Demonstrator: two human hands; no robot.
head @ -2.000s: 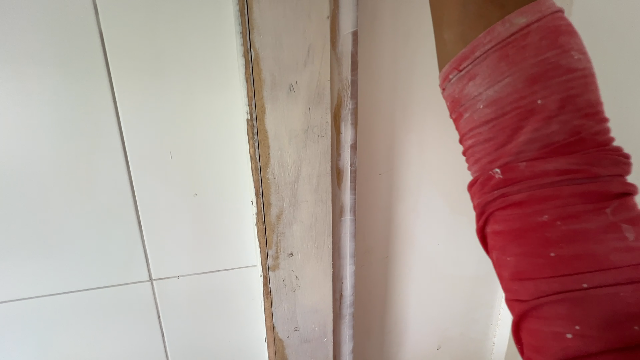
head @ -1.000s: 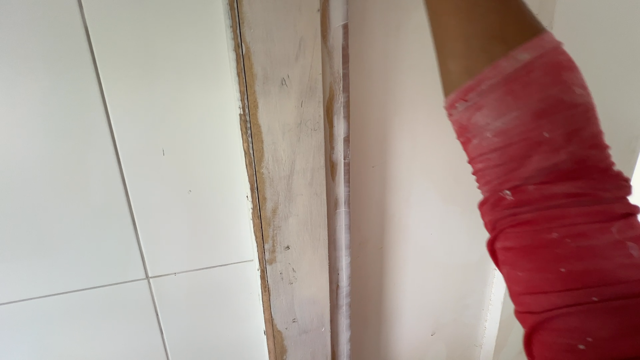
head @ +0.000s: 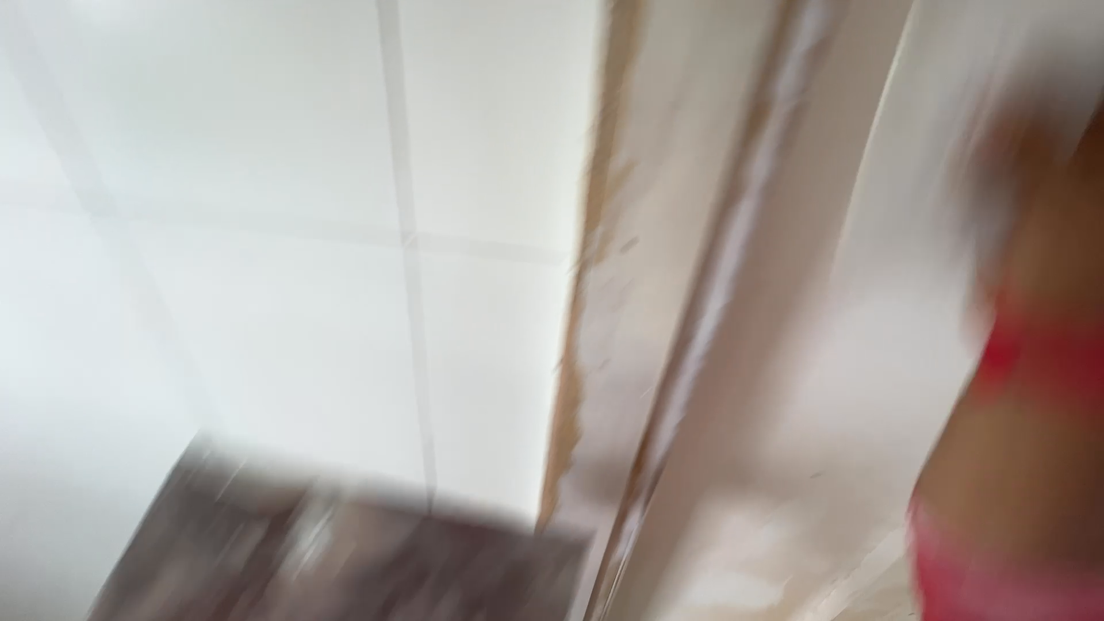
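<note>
My right hand [head: 1022, 155] is a strongly blurred shape at the upper right edge, above a red sleeve [head: 992, 569] marked with pale dust. Bare skin of the arm shows between two bands of red. Whether the fingers hold anything cannot be told. A painted door frame [head: 655, 233] with bare brown patches along its edge stands left of the arm, apart from it. My left hand is out of view.
White wall tiles [head: 285, 336] with grey joints cover the left side. Below them lies a dark brown, streaked surface [head: 345, 561], too blurred to identify. A pale wall [head: 897, 285] lies right of the frame.
The view has swung strongly, and the dark surface has come in at the bottom. The red-sleeved arm now shows at the far right edge, with a blurred hand that the earlier frames did not show.
</note>
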